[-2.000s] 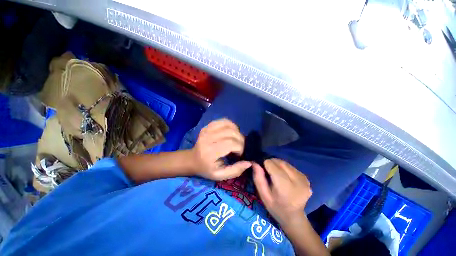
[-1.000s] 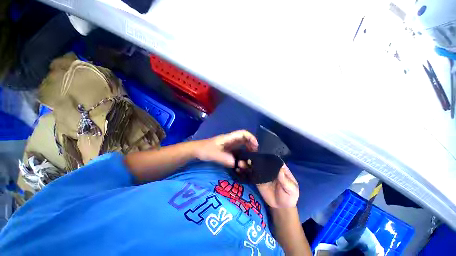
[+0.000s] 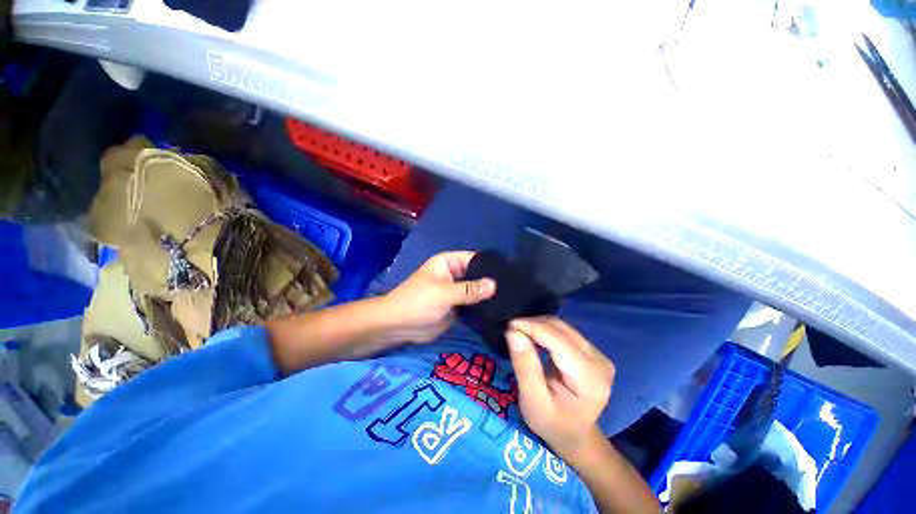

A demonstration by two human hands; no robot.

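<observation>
A small black knit piece [image 3: 510,287], which looks like a rib cuff, is held between both hands above the lap. My left hand [image 3: 442,294] grips its left side, with the thumb on top of the cloth. My right hand [image 3: 562,373] pinches its lower right edge between thumb and fingertips. The fingers behind the cloth are hidden.
The white table [image 3: 562,110] with its ruler-marked edge crosses above the lap. Pointed snips [image 3: 888,80] lie at the far right. A tied tan bundle [image 3: 166,216] is at left, a red basket [image 3: 357,161] under the table, a blue crate [image 3: 839,427] at lower right.
The cuff was bunched between the hands, then spread out, and is now turned with its lower right edge pinched. The left hand has closed onto the cloth. The view has shifted slightly.
</observation>
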